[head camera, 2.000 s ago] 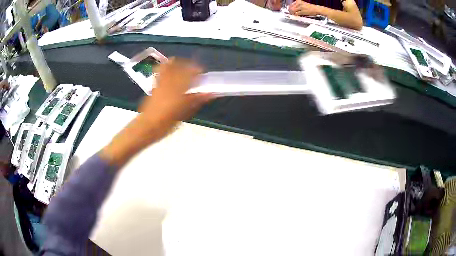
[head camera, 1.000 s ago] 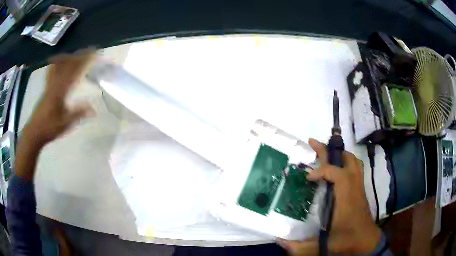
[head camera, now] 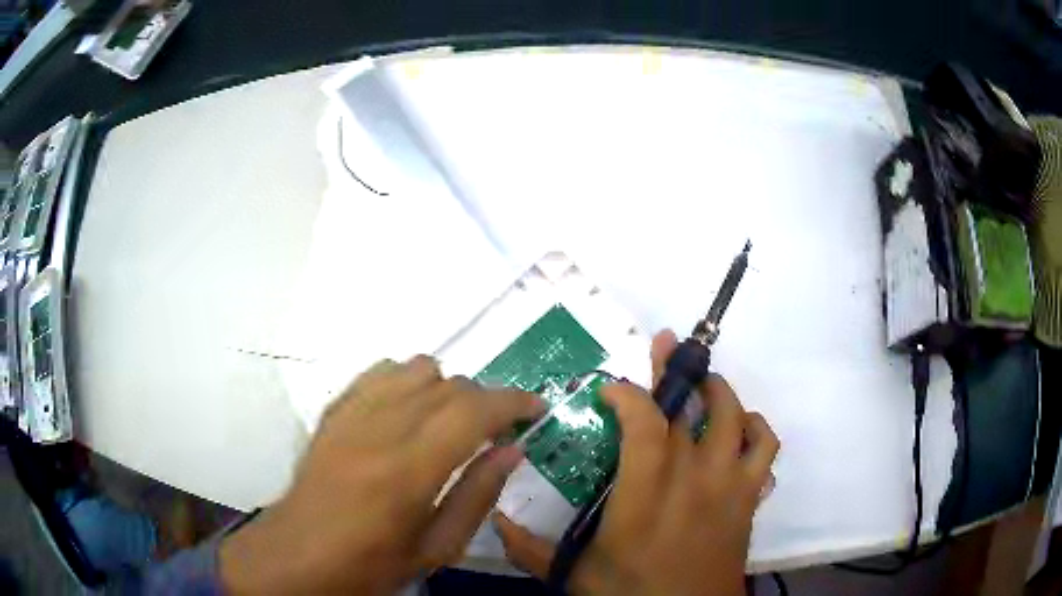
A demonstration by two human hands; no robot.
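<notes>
The white housing point(head camera: 483, 320) lies on the white sheet in front of me, its long white arm point(head camera: 408, 146) pointing to the upper left. It holds a green circuit board point(head camera: 545, 349) and a second green board point(head camera: 576, 448), partly covered by my hands. My right hand point(head camera: 687, 477) holds the soldering iron point(head camera: 722, 297), its tip pointing up and away from the boards. My left hand point(head camera: 402, 466) is at the left side of the boards, thumb and index finger close together near their shared edge; whether they pinch anything is unclear.
A soldering station point(head camera: 914, 262) and a green sponge point(head camera: 999, 265) in a holder stand at the right, with a fan point(head camera: 1048, 233) cut off by the edge. Stacked housings point(head camera: 44, 349) lie at the left, another point(head camera: 137, 35) at the upper left. A dark wire point(head camera: 355, 163) lies on the sheet.
My left hand has come from the far left to the boards. The housing has turned, its arm now steeper. The iron stays in my right hand, now tilted and over the housing's right side.
</notes>
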